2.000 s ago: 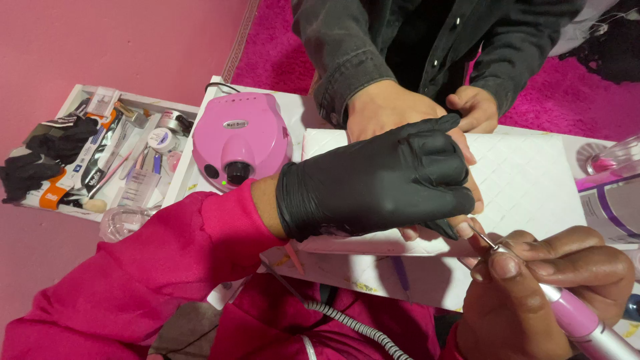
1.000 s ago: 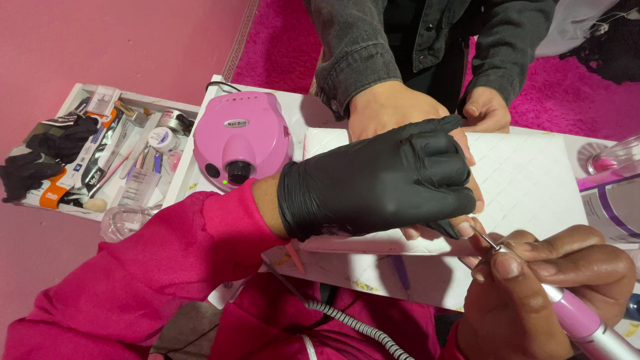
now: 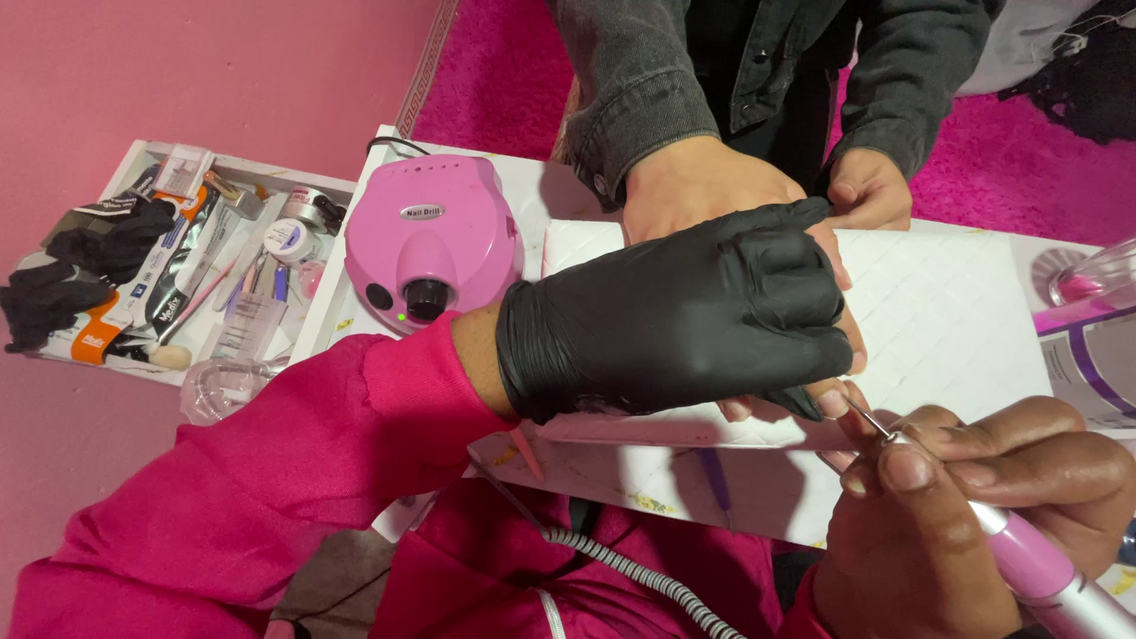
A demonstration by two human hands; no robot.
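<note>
My left hand (image 3: 683, 315), in a black glove, is closed around a finger of another person's hand (image 3: 710, 186), which rests on a white quilted hand rest (image 3: 941, 311). Bare of any glove, my right hand (image 3: 967, 506) grips a pink and silver nail drill handpiece (image 3: 1029, 550) between thumb and fingers. The thin metal bit (image 3: 868, 415) points at the fingernail (image 3: 832, 404) that my left hand holds out; whether it touches cannot be told. The pink nail drill control box (image 3: 435, 235) stands left of my gloved hand, its green light lit.
An open drawer (image 3: 160, 371) at the left holds gloves, brushes, jars and packets. A coiled cord (image 3: 630, 577) hangs below the table edge. A purple stick tool (image 3: 714, 479) lies before the hand rest. At the right stand a clear glass (image 3: 1096, 275) and a white container (image 3: 1092, 364).
The other person's sleeves and free hand have shifted a little. My two hands have kept nearly the same place, with the bit at the same fingernail.
</note>
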